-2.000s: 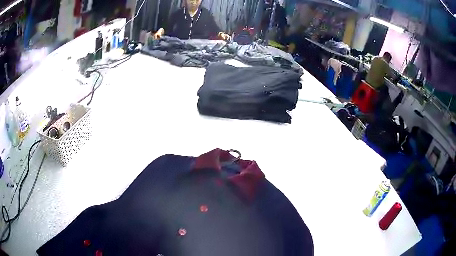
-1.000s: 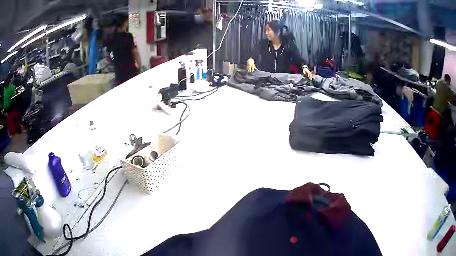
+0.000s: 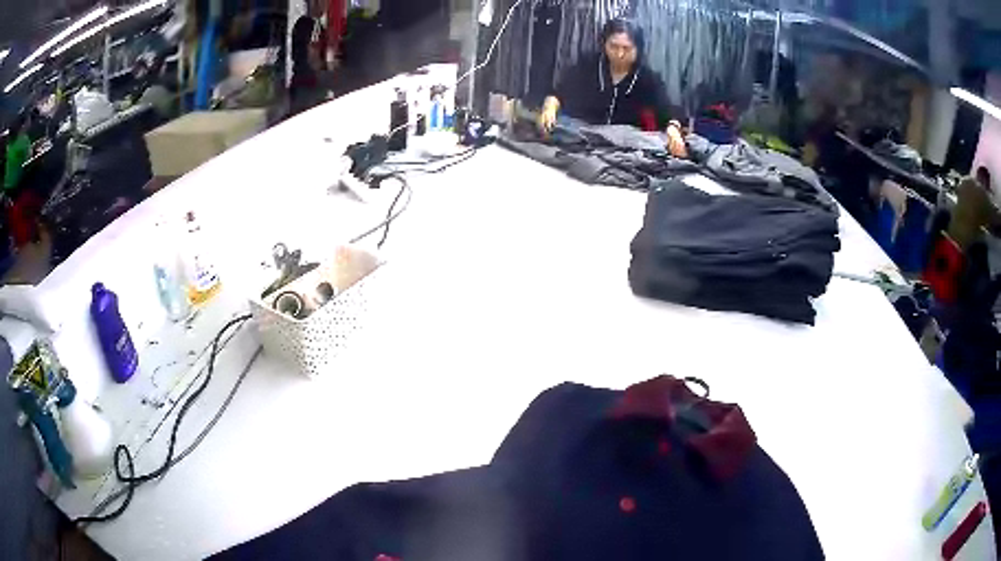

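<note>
A dark navy coat with a dark red collar lies on the white table, cut off by the lower edge of the picture. A small dark hanger hook shows above the collar. Small red buttons show on the coat front. One sleeve spreads to the lower left. Neither my left hand nor my right hand is in the picture.
A black folded garment stack lies beyond the coat. A white basket, purple bottle and black cables are left. A green-yellow tube and red cylinder lie right. A person handles grey garments at the far end.
The view has swung left from the first frame, then tilted slightly down, bringing the purple bottle into view and showing more of the coat than one second ago. The far person's head has turned down.
</note>
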